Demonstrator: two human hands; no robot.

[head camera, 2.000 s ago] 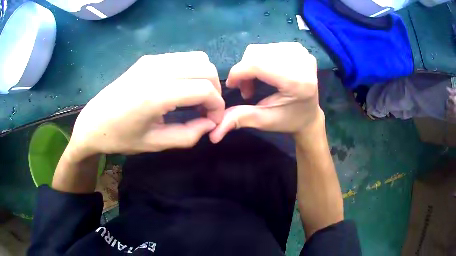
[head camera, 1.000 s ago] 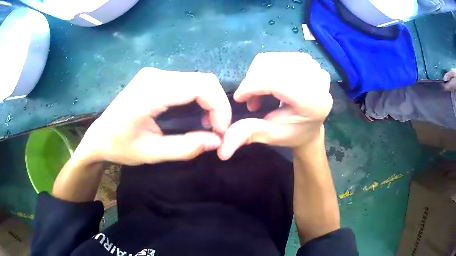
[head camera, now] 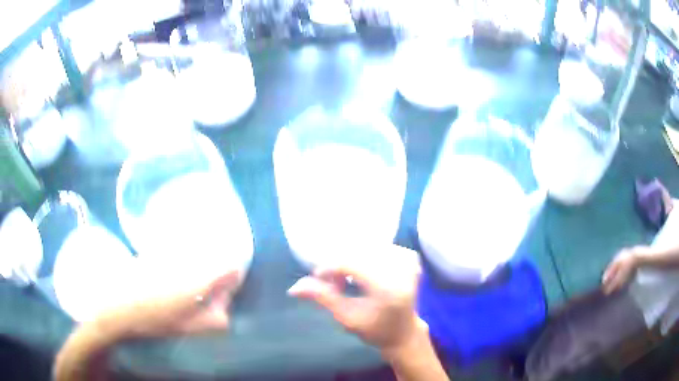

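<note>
Clear vessels with white lower parts stand in a row on the bench: one at left, one in the middle, one at right. My left hand is at the lower front of the left vessel, fingers apart, blurred; whether it touches the vessel cannot be told. My right hand is in front of the middle vessel's base, fingers curled with a gap to the thumb, nothing seen in it. The blue cloth lies at the bench edge, partly under or behind the right vessel. The picture is overexposed.
More vessels stand at far left, behind and at right. Another person's hand rests near the bench edge at right, by a purple item. Green metal frame posts rise at the far sides.
The view has tilted up from my lap to the bench and vessels. My hands, earlier with fingertips together, are now apart over the bench's front.
</note>
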